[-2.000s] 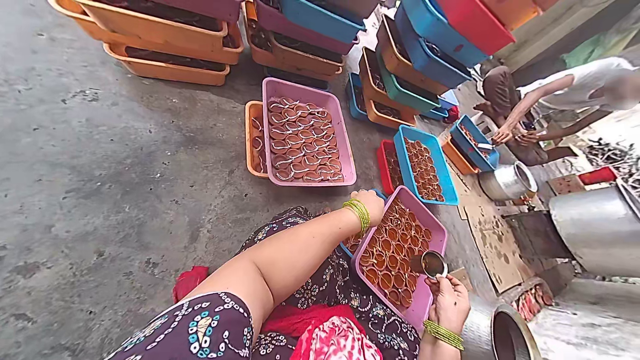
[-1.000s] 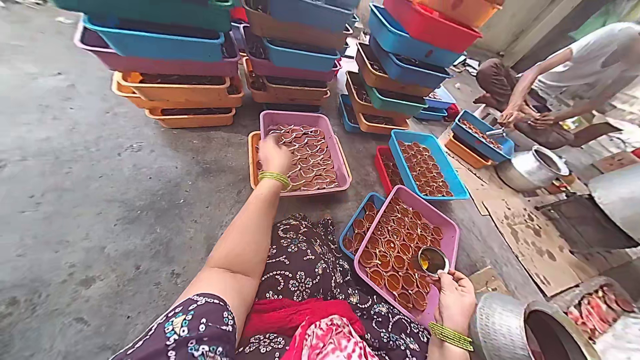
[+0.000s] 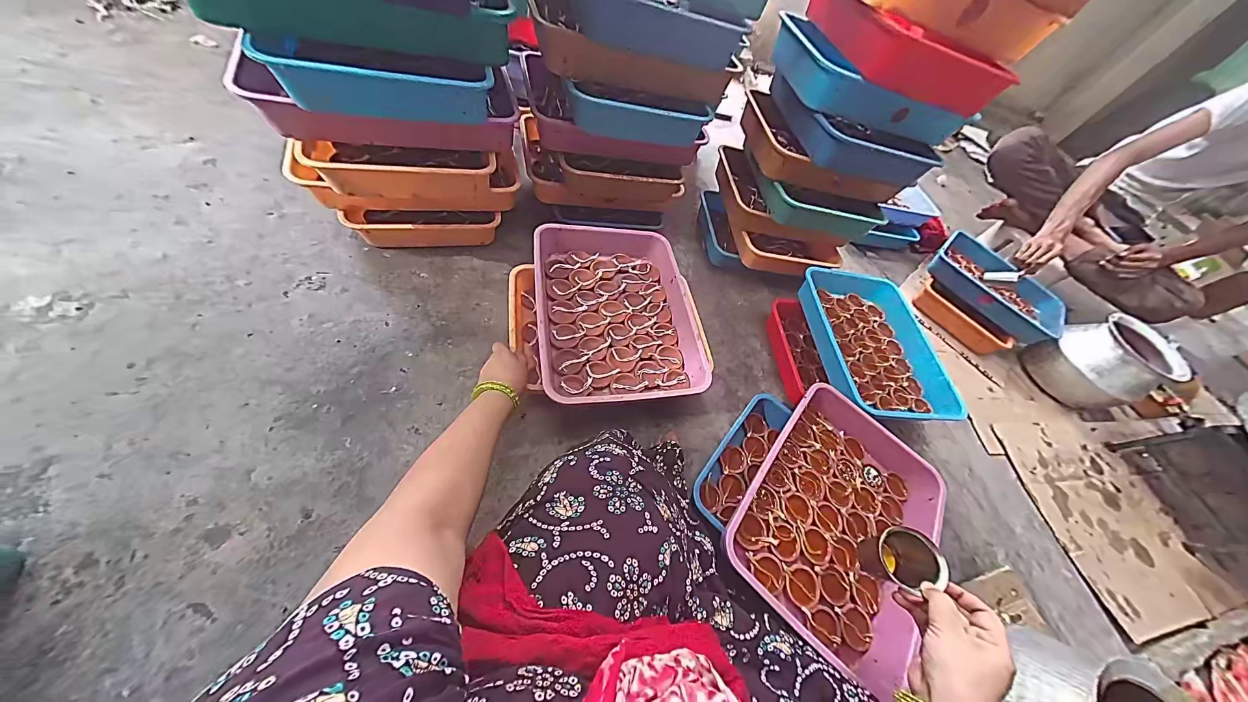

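Observation:
My left hand (image 3: 505,369) is at the lower left edge of an orange tray (image 3: 520,292), which lies under a pink tray (image 3: 694,341) of small clay lamps (image 3: 606,322) with white wicks. Its fingertips are partly hidden by the trays. In my right hand (image 3: 960,639) is a small metal cup (image 3: 912,560) with a little amber liquid, tilted over the right pink tray (image 3: 926,478). That tray holds clay cups (image 3: 801,588) filled with orange-brown liquid and rests partly on a blue tray (image 3: 710,468) of similar cups.
Tall stacks of coloured trays (image 3: 390,127) stand at the back. A blue tray (image 3: 946,390) of clay lamps overlaps a red one (image 3: 780,336). Metal pots (image 3: 1072,366) and stained cardboard (image 3: 1121,526) lie to the right. At the upper right, a seated person (image 3: 1121,195) reaches over another blue tray (image 3: 1053,312).
My left hand was at the right pink tray, then over the lamps in the other pink tray, and is now at that tray's lower left side. My right hand still holds the cup.

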